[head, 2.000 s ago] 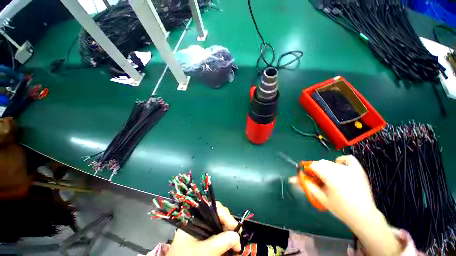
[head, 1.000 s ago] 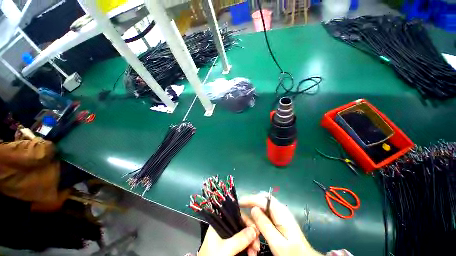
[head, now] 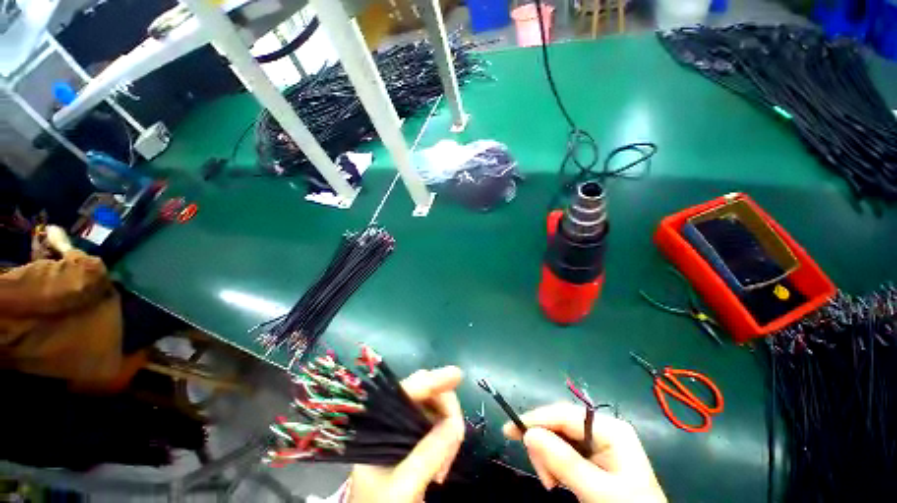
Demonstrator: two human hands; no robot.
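My left hand (head: 423,442) is closed around a thick cable bundle (head: 344,408) of black sheathed cables, their red, green and white wire ends fanning out to the left. My right hand (head: 590,457) holds a black sheathed cable (head: 588,424) upright, with thin red and other cores at its top. A second black piece with split dark tips (head: 504,401) sticks out leftward from the right fingertips. Orange-handled snips (head: 686,395) lie on the bench right of my right hand.
Heat gun (head: 575,260) stands ahead, cord behind. Red case (head: 743,265) and small cutters (head: 688,312) lie right, beside a cable stock pile (head: 836,413). A narrow cable bundle (head: 334,290), plastic bag (head: 477,175) and shelf legs (head: 379,118) are left. A person's brown sleeve (head: 64,305) is far left.
The snips went from my right hand to the bench earlier. The bundle has moved left, away from my right hand, which now shows a cable with spread cores and a dark-tipped piece.
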